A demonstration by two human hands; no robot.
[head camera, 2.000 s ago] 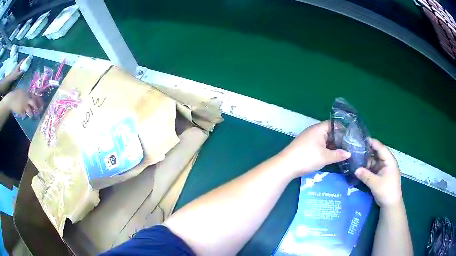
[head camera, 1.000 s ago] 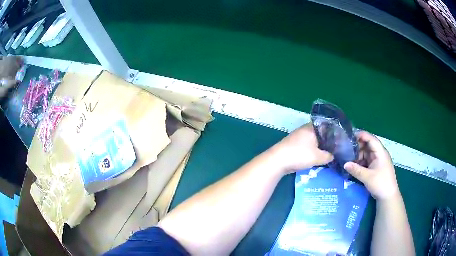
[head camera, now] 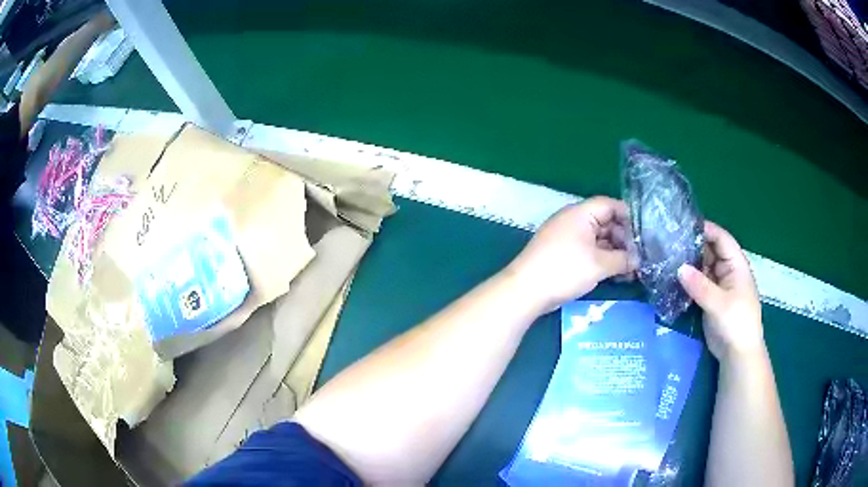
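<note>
My left hand (head camera: 582,249) and my right hand (head camera: 728,290) hold a black bundle in clear, crinkled plastic (head camera: 666,228) between them, upright above the bench near the white rail. Its contents cannot be told. My left fingers are at its left side, my right thumb and fingers at its lower right. Blue leaflets with white print (head camera: 604,390) lie overlapping on the green bench below my hands. Another bagged black bundle (head camera: 841,438) lies at the right edge, cut off by the picture.
Torn brown kraft paper (head camera: 276,228) with a blue card (head camera: 195,281) on it lies at left, pink bagged items (head camera: 71,181) beyond. A white rail (head camera: 457,195) and post (head camera: 176,67) border the green belt (head camera: 428,86). Another person's arm (head camera: 57,62) reaches towards white trays (head camera: 103,59).
The bagged bundle is raised slightly and turned more upright in my hands. The other person's arm now reaches over the rail towards the trays at upper left.
</note>
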